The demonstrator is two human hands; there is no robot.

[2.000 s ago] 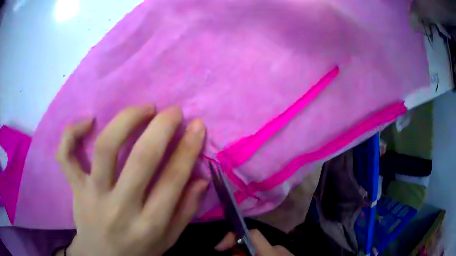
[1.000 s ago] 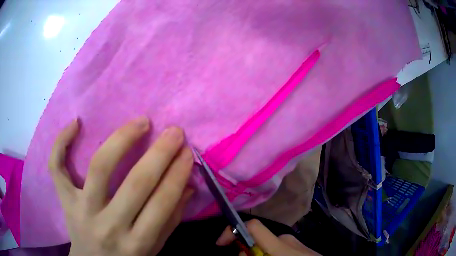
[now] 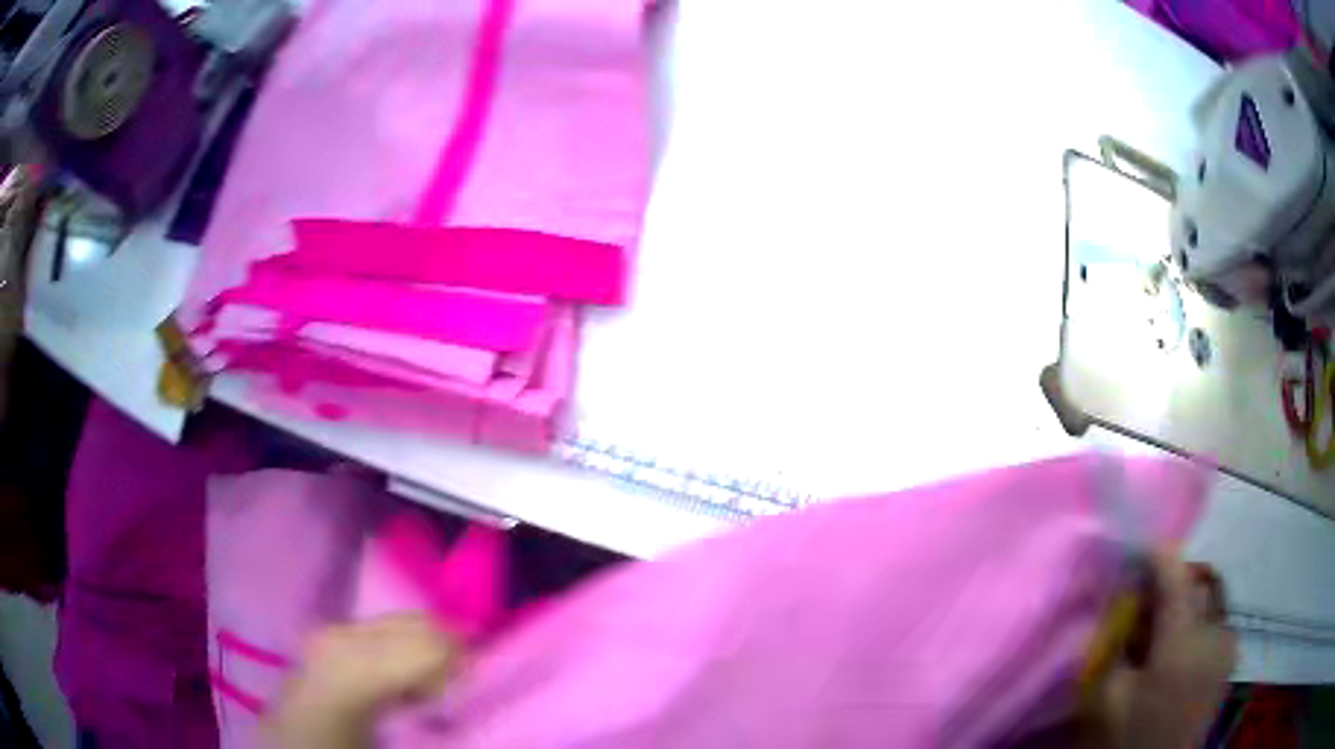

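A pink garment panel (image 3: 820, 615) is stretched between my two hands at the front edge of the table. My left hand (image 3: 366, 680), blurred at the bottom left, holds its left end beside a bright magenta part. My right hand (image 3: 1171, 659), blurred at the lower right, holds the panel's right end together with the scissors (image 3: 1116, 632), whose yellow handle shows. The blades are blurred and I cannot tell their position. A stack of pink panels (image 3: 439, 329) with magenta bands lies at the table's left.
A white sewing machine head (image 3: 1259, 176) and its bed plate (image 3: 1127, 293) stand at the right, with a second red-and-yellow-handled pair (image 3: 1307, 403) beside them. A printed ruler (image 3: 688, 480) runs along the front edge. Pink and purple cloth (image 3: 139, 585) hangs below left.
The view has swung to the stack and machine. My left hand, flat on the panel before, now grips it. The panel is lifted towards the front edge, and the scissors are off the magenta dart.
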